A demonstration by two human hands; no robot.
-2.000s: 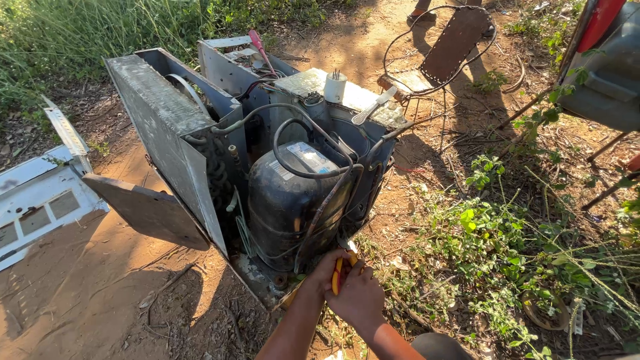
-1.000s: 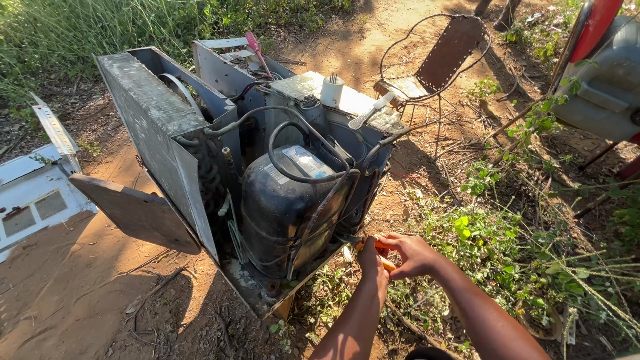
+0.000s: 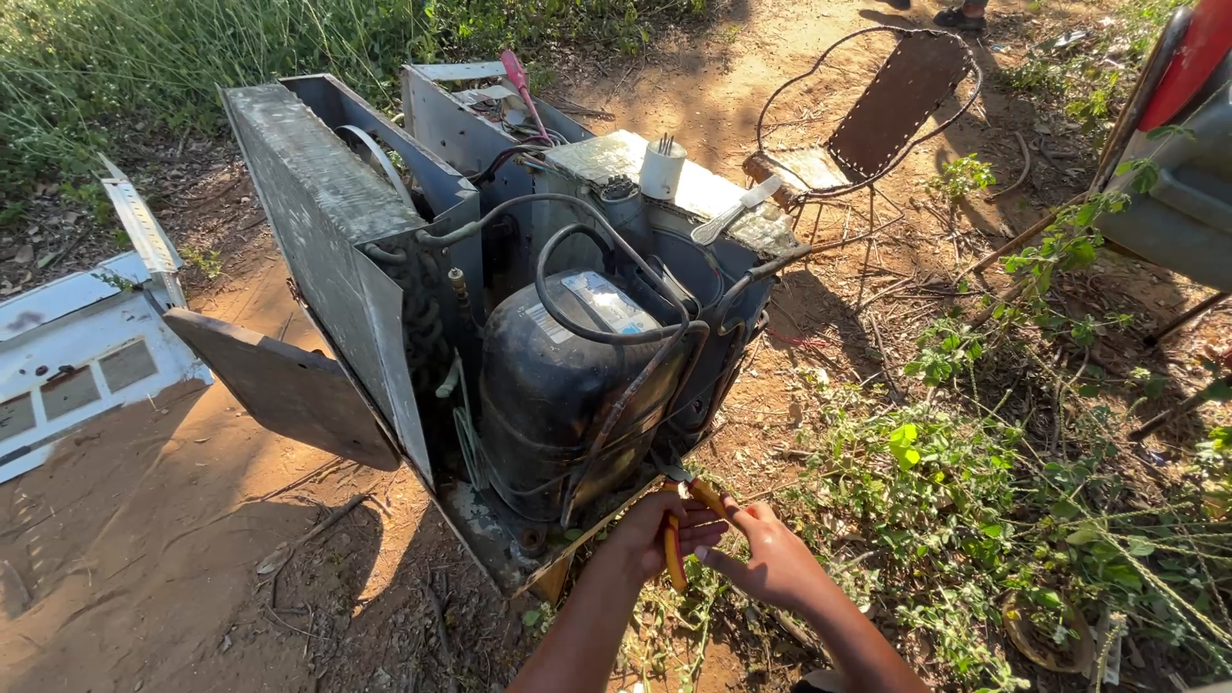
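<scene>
Pliers with red and yellow handles (image 3: 676, 553) are held at the lower right corner of an opened air-conditioner chassis (image 3: 568, 525). Around one handle my left hand (image 3: 650, 529) is curled, while my right hand (image 3: 760, 549) grips the other; the handles are spread apart. The jaws point at the base beside a black compressor (image 3: 568, 385), and what they touch cannot be made out. Bent copper pipes (image 3: 626, 409) run over and down the compressor. On top of the unit lie a white cylindrical part with pins (image 3: 662, 169), a pale brush-like tool (image 3: 736, 210) and a pink-handled screwdriver (image 3: 520, 87).
A rusty metal plate (image 3: 279, 385) juts from the unit's left side. White sheet-metal panels (image 3: 77, 385) lie on the dirt at far left. Behind stands a wire-frame chair (image 3: 895, 106); a person's foot (image 3: 961, 19) is near the top edge. Weeds (image 3: 924, 520) grow at right.
The pliers' handles are now spread and plainly visible between my hands; two seconds ago my hands were close together around them. The view has shifted slightly.
</scene>
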